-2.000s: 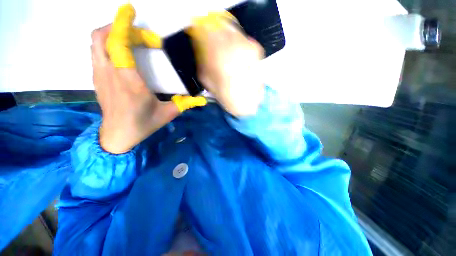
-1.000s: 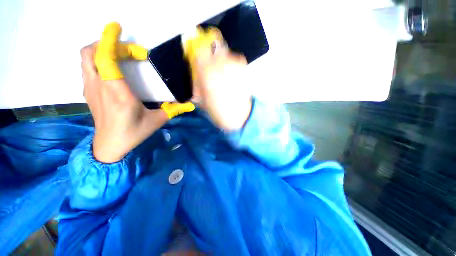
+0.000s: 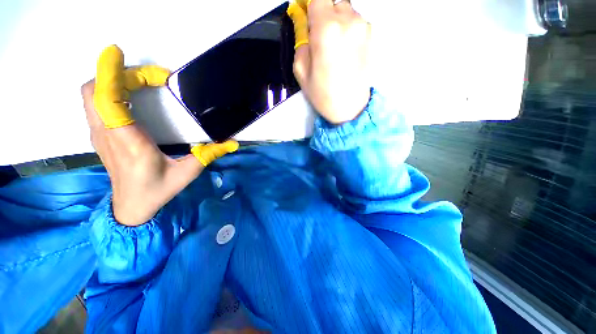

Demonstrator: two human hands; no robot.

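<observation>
A glossy black phone screen (image 3: 232, 75) is tilted diagonally above the white bench and mirrors white light streaks near its lower edge. My left hand (image 3: 140, 140), with yellow finger cots, grips the screen's left end between thumb and fingers; a whitish surface shows beside that end. My right hand (image 3: 333, 59), also with yellow finger cots, is at the screen's upper right end and covers part of it. Its fingertips are partly hidden near the top edge of the picture, and I cannot tell whether it holds a wipe.
The white bench top (image 3: 451, 72) runs across the top. A clear bottle with a metallic round cap (image 3: 553, 13) is at the upper right. A dark green surface (image 3: 536, 189) lies right of the bench. Another blue sleeve or smock (image 3: 39, 228) is at the left.
My right hand has moved from the middle of the screen to its right end, uncovering the black face. My left hand and the screen have shifted left and slightly down in the picture.
</observation>
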